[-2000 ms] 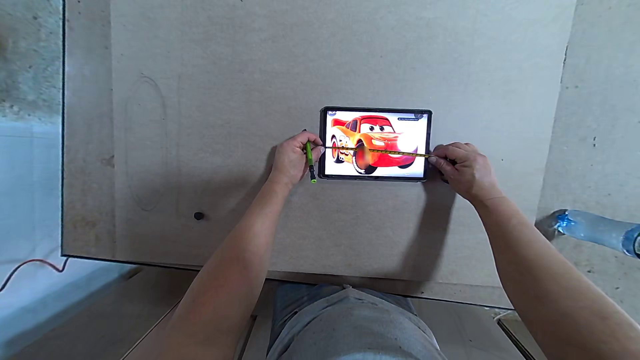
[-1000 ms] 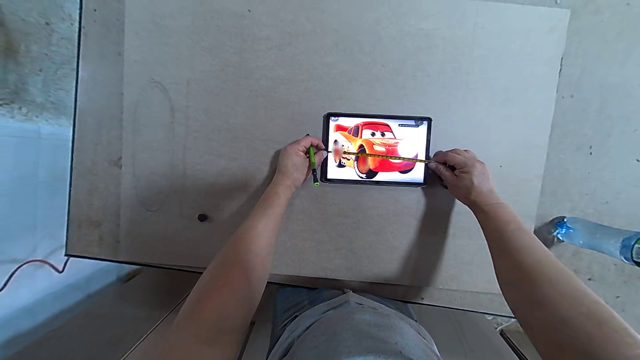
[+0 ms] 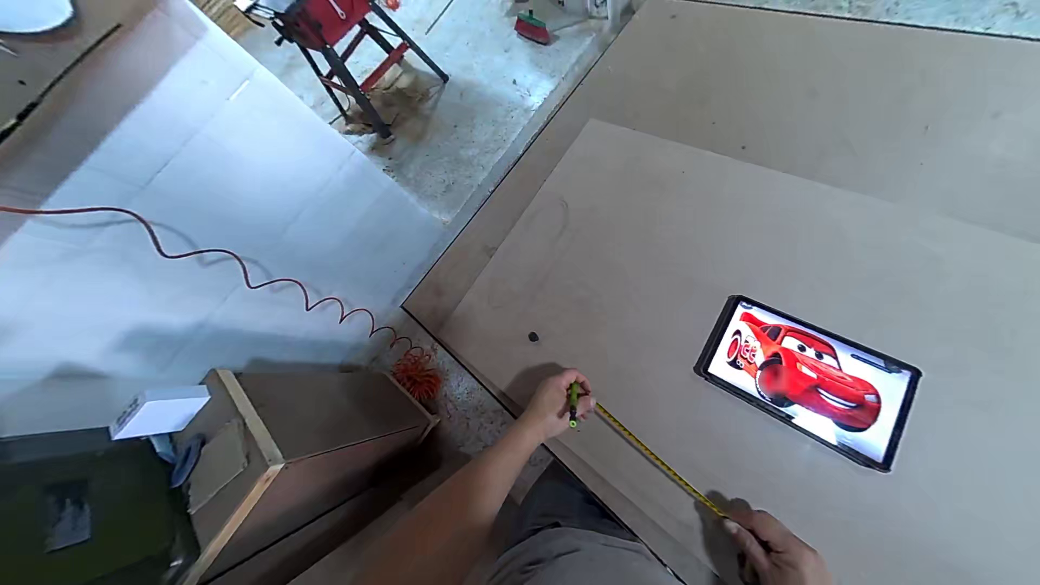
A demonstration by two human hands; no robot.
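My left hand (image 3: pixel 556 404) is closed on a small green and black tool (image 3: pixel 574 405), whose exact kind I cannot tell, at the near edge of a large flat board (image 3: pixel 650 227). A yellow measuring tape blade (image 3: pixel 660 465) stretches from it, slanting down to the right, to my right hand (image 3: pixel 776 548), which pinches the other end. The blade lies over the board, apart from the tablet. Farther right, the tablet (image 3: pixel 812 382) in a dark case lies flat, its screen showing a red cartoon car. A small dark round spot (image 3: pixel 533 336) is on the board above my left hand.
A coiled orange hose (image 3: pixel 284 282) runs across the pale floor to the board's corner. At lower left stand a wooden box-like cabinet (image 3: pixel 325 414) and a white box (image 3: pixel 159 411). Farther off are a red machine on a stand (image 3: pixel 325 24) and a red brush (image 3: pixel 532 29).
Both hands and the stretched tape have moved off the tablet toward the board's near edge. The tape crossed the tablet's screen before. The view has swung widely to the left.
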